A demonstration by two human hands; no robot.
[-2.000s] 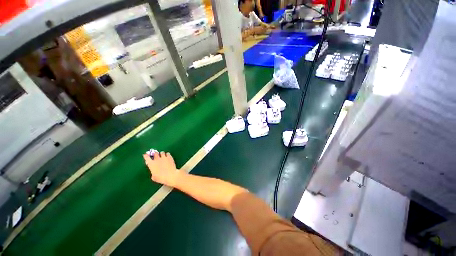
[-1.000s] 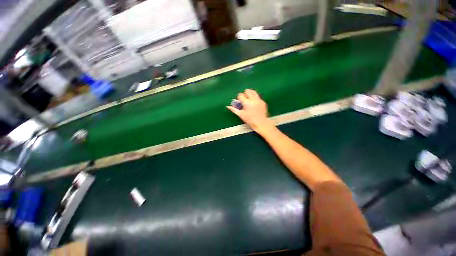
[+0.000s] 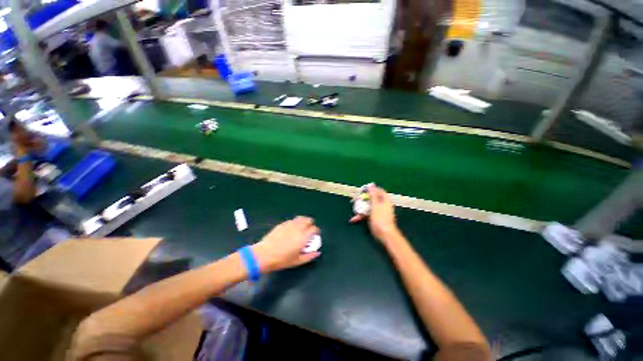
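My left hand [image 3: 285, 245], with a blue band on the wrist, holds a small white part [image 3: 312, 244], likely a housing cover, above the dark green bench. The fingers hide much of it. My right hand [image 3: 379, 213] holds a small inner assembly [image 3: 363, 202] with white and coloured bits, over the bench near the pale rail. The two parts are apart. Another inner assembly [image 3: 208, 126] lies on the green belt [image 3: 282, 144] at the left.
A finger-sized white piece [image 3: 241, 219] and a long white bar with black parts [image 3: 141, 201] lie on the bench. An open cardboard box [image 3: 92, 261] stands low left. White units [image 3: 599, 268] cluster at right. A person [image 3: 25, 183] is at far left.
The view has swung left. My right hand has come back from the belt with the inner assembly. My left hand has come into view with a white part.
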